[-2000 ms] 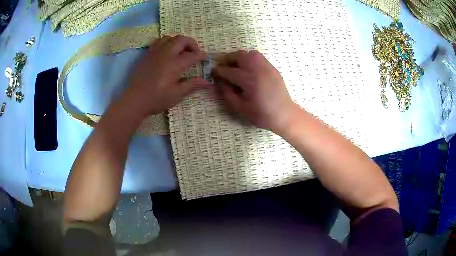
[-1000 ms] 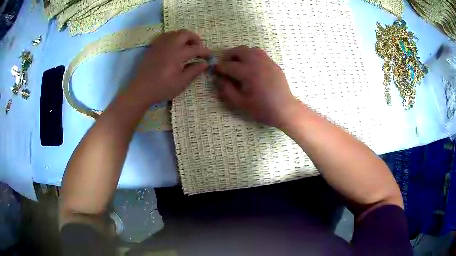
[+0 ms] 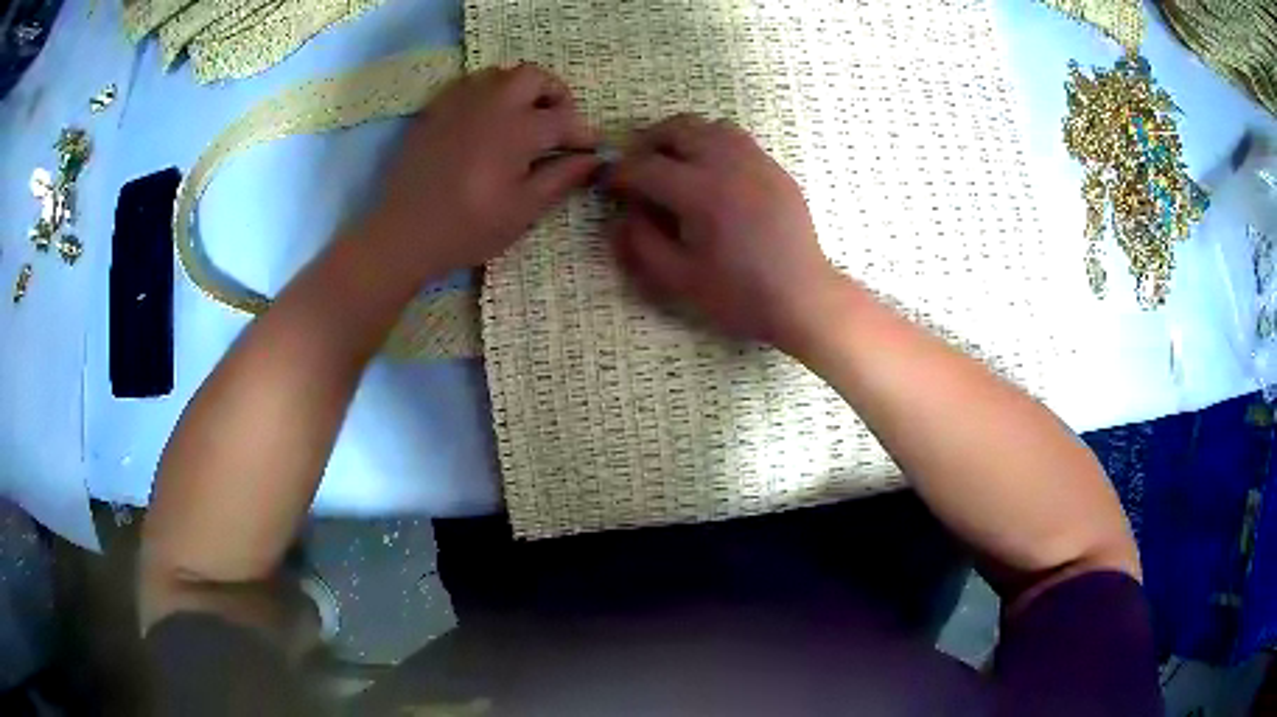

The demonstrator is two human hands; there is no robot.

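Note:
A cream woven tote bag (image 3: 672,420) lies flat in front of me, its handle (image 3: 224,175) looping out to the left. My left hand (image 3: 490,168) lies over the bag's left edge, thumb and fingertips pinched at a tiny bluish-grey fitting (image 3: 605,160). My right hand (image 3: 714,224) pinches at the same fitting from the right, its fingers curled and a little blurred. The fingertips of both hands nearly meet. The fitting is mostly hidden by the fingers, and its shape cannot be told.
A pile of gold hardware (image 3: 1132,175) with blue bits lies at right, beside a clear plastic bag (image 3: 1253,266). A black phone (image 3: 144,280) and a few small metal pieces (image 3: 59,196) lie at left. Stacked bags (image 3: 245,31) are at upper left, more (image 3: 1225,42) at upper right.
Both hands stay at the same spot on the bag, with fingertips closer together around the fitting. The view has shifted slightly, so the bag and table items sit a little higher and further right.

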